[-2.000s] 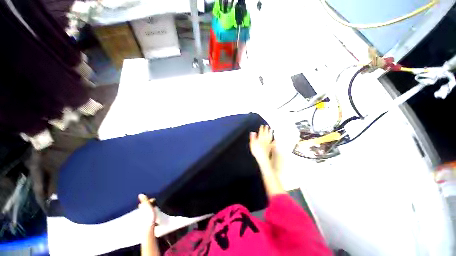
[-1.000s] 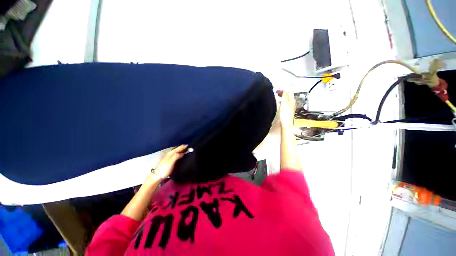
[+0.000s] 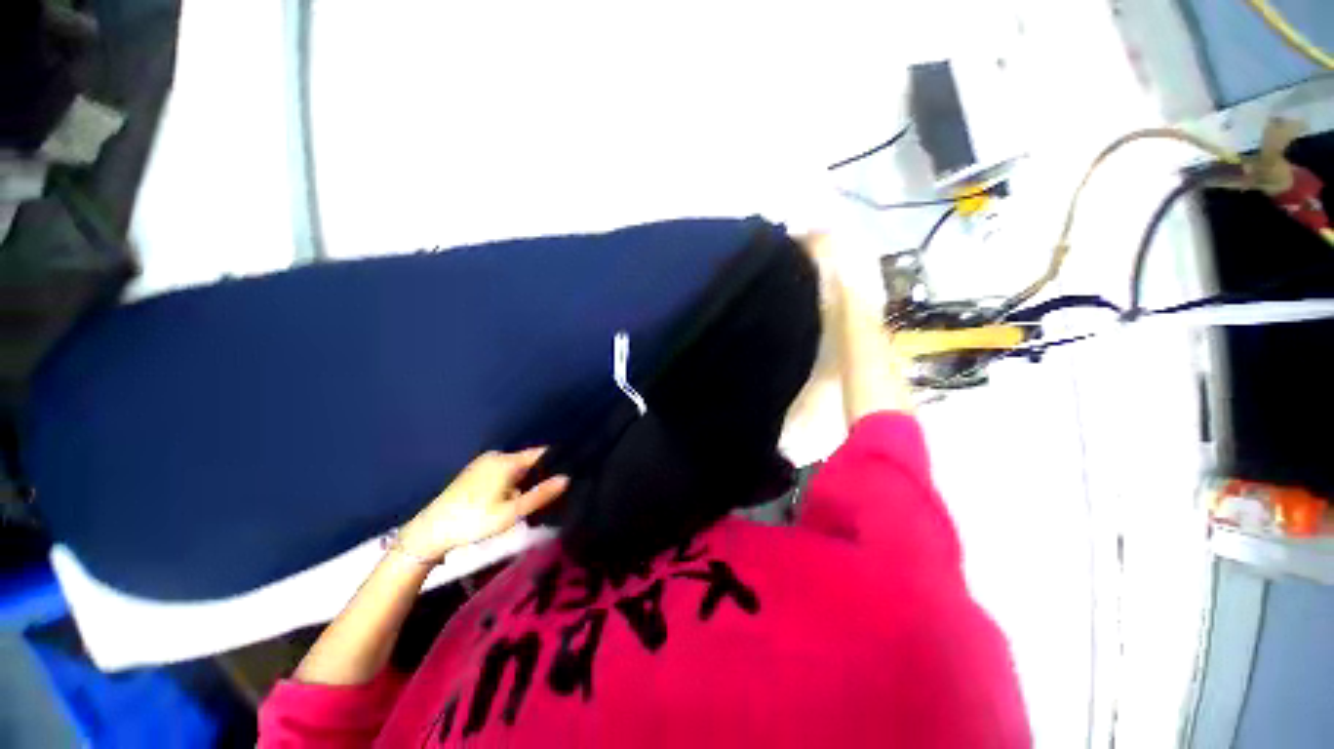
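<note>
The black garment (image 3: 717, 395) lies over the right, narrow end of the navy pressing board (image 3: 337, 395) and hangs over its near edge. A thin white loop (image 3: 625, 369) lies on the cloth near its upper edge. My left hand (image 3: 490, 501) is at the board's near edge with its fingers at the garment's left edge; whether they grip is unclear. My right hand (image 3: 827, 264) is at the board's right tip beside the garment, its fingers blurred and partly hidden. The steam iron (image 3: 951, 344), with a yellow-orange handle, stands right of the board.
A flat dark rectangle (image 3: 941, 117) and a small box with a yellow plug (image 3: 973, 199) lie beyond the iron. A yellowish hose (image 3: 1090, 183) and black cords run right. Dark cloth hangs at the upper left. Blue plastic (image 3: 125, 695) shows below left.
The view has swung and closed in on the board's narrow end since the oldest frame. The white loop has come into sight on the cloth. My left hand's fingers have spread since a second ago.
</note>
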